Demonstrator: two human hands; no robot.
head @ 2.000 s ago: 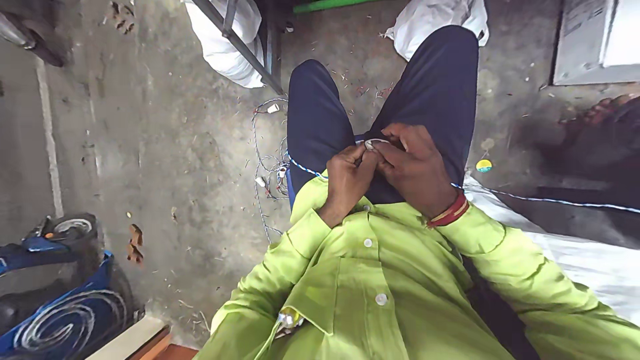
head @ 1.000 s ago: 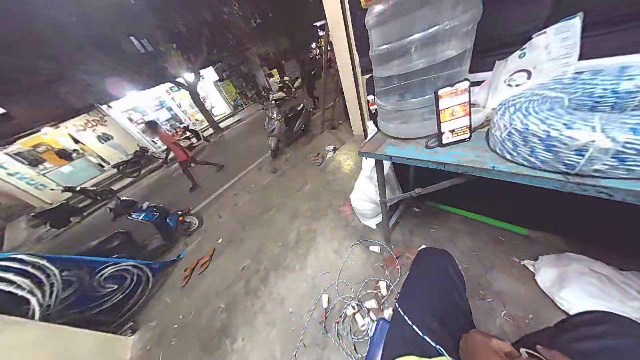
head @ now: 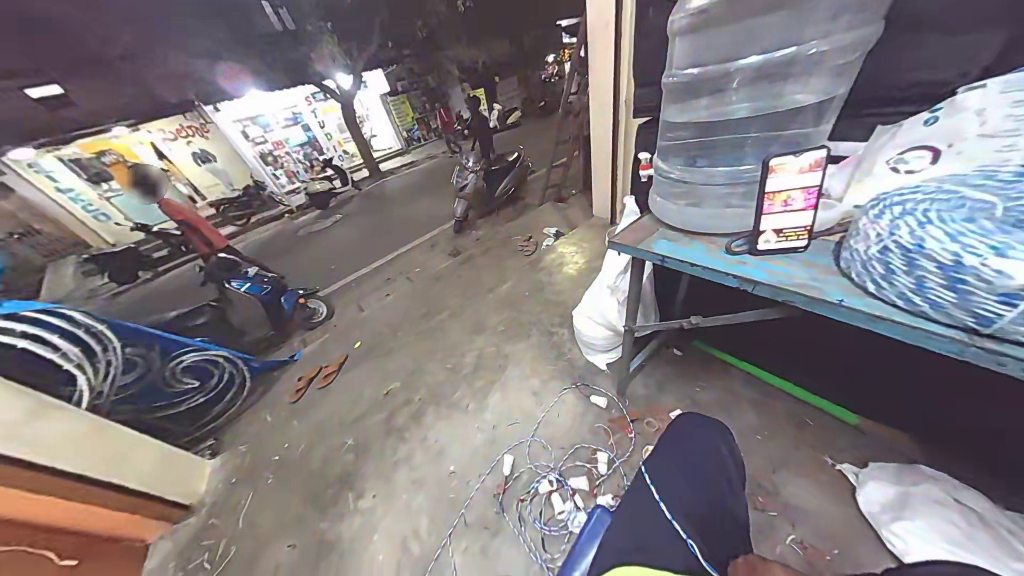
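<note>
At the bottom edge only a sliver of my left hand [head: 760, 565] shows; its fingers and whatever it holds are cut off. A blue-and-white twisted wire [head: 672, 518] runs across my dark trouser leg and leaves the frame close beside that hand. My right hand is not visible. On the floor left of my knee lies a loose tangle of the same kind of wire, with several white bulb holders or connectors [head: 558, 502] on it. A large coil of blue-and-white twisted wire [head: 944, 248] rests on the blue table [head: 864, 298], right of a propped phone [head: 788, 202].
A big clear water container [head: 748, 120] stands on the table. White sacks lie by its leg [head: 600, 312] and at lower right [head: 936, 512]. A green rod [head: 776, 382] is beneath it. Sandals [head: 318, 378], scooters [head: 272, 294] and a person in red [head: 192, 228] are toward the street.
The view has swung up from my lap to the street. Both hands, together over my lap two seconds ago, are now mostly out of frame. The person in red has moved beside the blue scooter.
</note>
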